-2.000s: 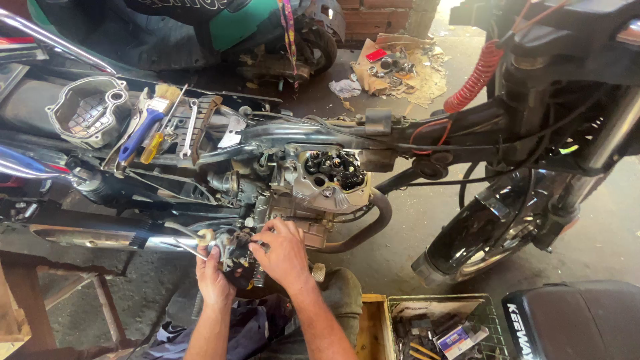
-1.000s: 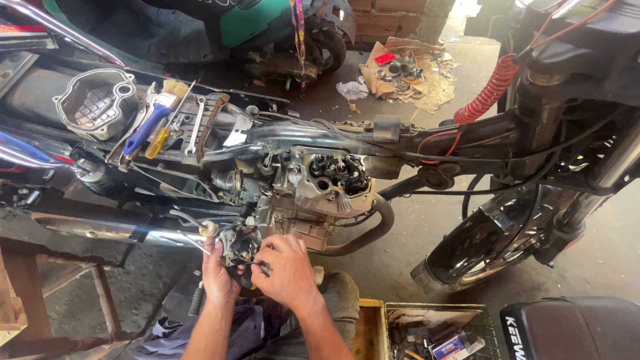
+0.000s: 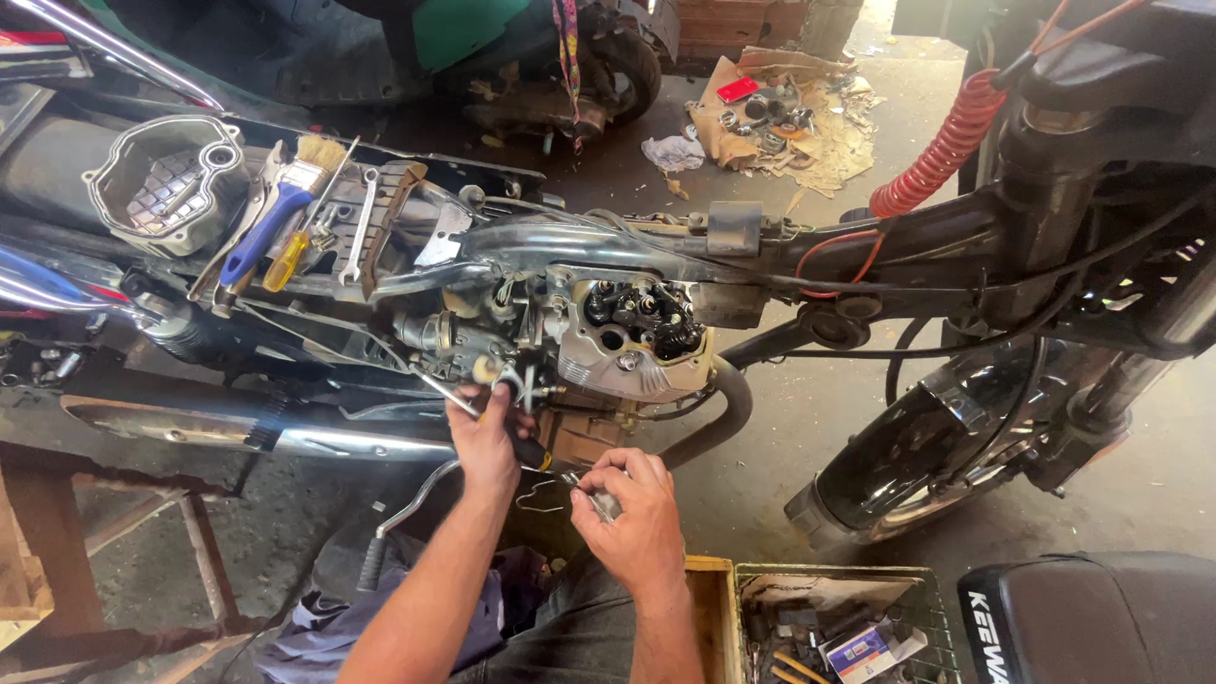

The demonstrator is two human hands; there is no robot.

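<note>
My left hand is closed around a screwdriver with a black and yellow handle and small metal parts, in front of the motorcycle engine. Lower right of it, my right hand pinches a small metal part between thumb and fingers; a bent wire piece shows beside it. The exact parts are hard to tell. Just above both hands is the open cylinder head, its dark, oily valve gear exposed. A kick-start lever lies left of my left forearm.
On the frame lie an engine cover, a blue-handled paintbrush, a yellow-handled screwdriver and a wrench. Cardboard with metal parts lies on the floor behind. A crate of parts stands lower right, beside a black seat.
My hands were together at a metal assembly; now they are apart, the right lower and farther right. The black and yellow handle shows in my left hand.
</note>
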